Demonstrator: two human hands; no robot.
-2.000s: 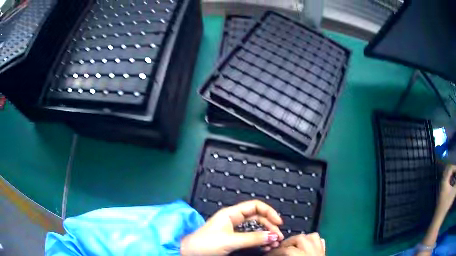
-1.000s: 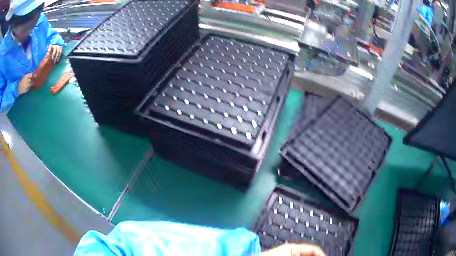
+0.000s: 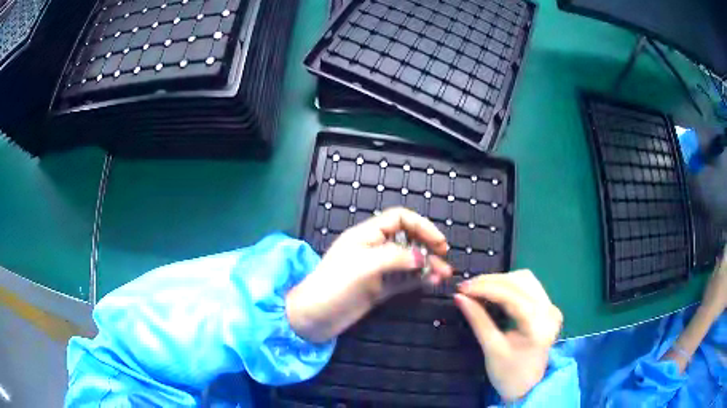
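A black blister tray (image 3: pixel 383 347) lies in front of me, with silver dots in its far rows and dark pockets in its near part. One lone silver dot shows between my hands. My left hand (image 3: pixel 351 275) is cupped above the tray around a loose cluster of small metallic components (image 3: pixel 401 240), partly hidden by the fingers. My right hand (image 3: pixel 518 323) is beside its fingertips, thumb and forefinger pinched together. Whether a component is between them is too small to tell.
Stacked filled trays (image 3: pixel 171 127) stand at the upper left. Askew trays without silver dots (image 3: pixel 430 60) lie beyond the working tray. Another dark tray (image 3: pixel 646 191) lies at right, near another worker's arm (image 3: pixel 705 319). A monitor (image 3: pixel 670 24) stands at the upper right.
The view swung left toward the stacks, then back down to the working tray. Both hands now show fully above it; one second ago only part of one hand showed.
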